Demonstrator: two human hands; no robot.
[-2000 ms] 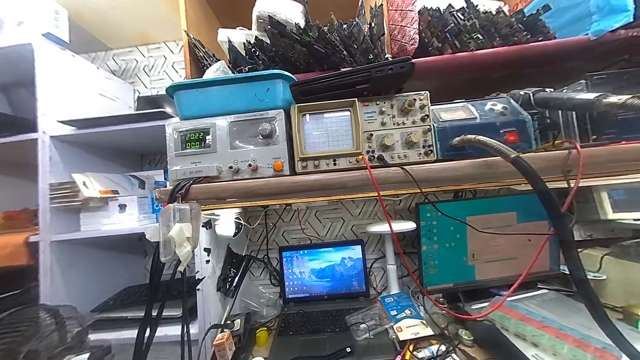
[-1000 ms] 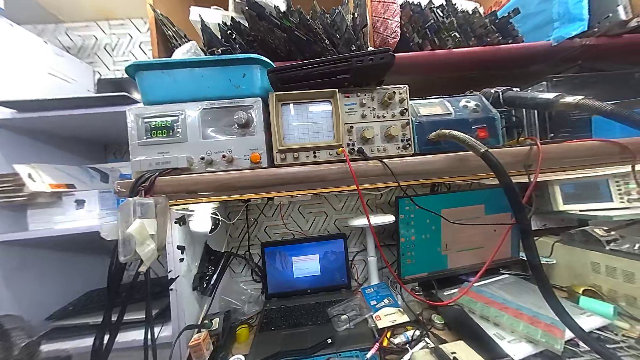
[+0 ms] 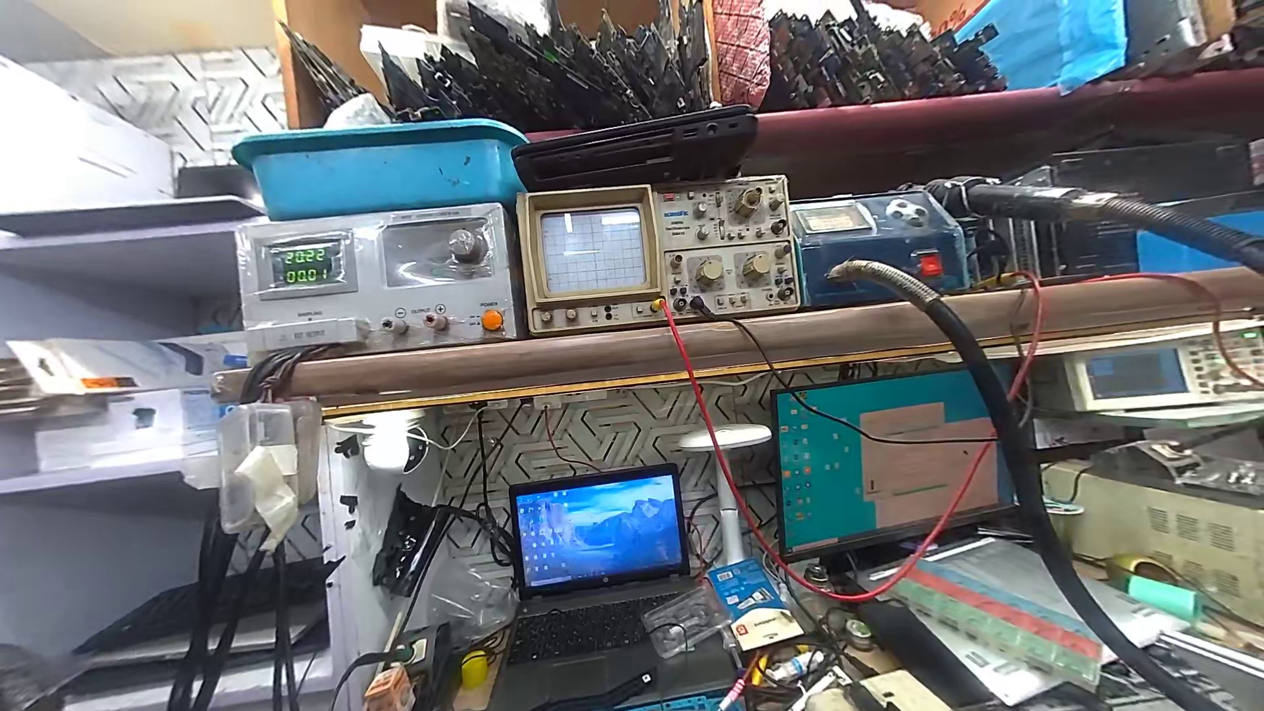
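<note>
Neither my left hand nor my right hand is in the head view. An HP laptop point(image 3: 600, 533) stands on the bench with its screen lit. Above it, on a wooden shelf point(image 3: 592, 365), are a bench power supply point(image 3: 380, 281) with green digits, an oscilloscope point(image 3: 657, 255) and a blue instrument point(image 3: 881, 242) with a red switch. A red test lead point(image 3: 703, 405) and a black one hang from the oscilloscope. A lit monitor point(image 3: 889, 464) stands right of the laptop, and a clear plastic package point(image 3: 684, 620) lies partly over the laptop's keyboard side.
A thick black hose point(image 3: 1007, 434) hangs across the right side. A compartment box point(image 3: 1007, 612), a blue and white packet point(image 3: 752, 602) and tangled cables crowd the bench. At left, black cables point(image 3: 212, 602) hang beside shelves. A blue plastic tub point(image 3: 385, 168) sits on the power supply.
The small window on the laptop screen one second ago is gone, and the desktop with icons shows again. The view has shifted somewhat.
</note>
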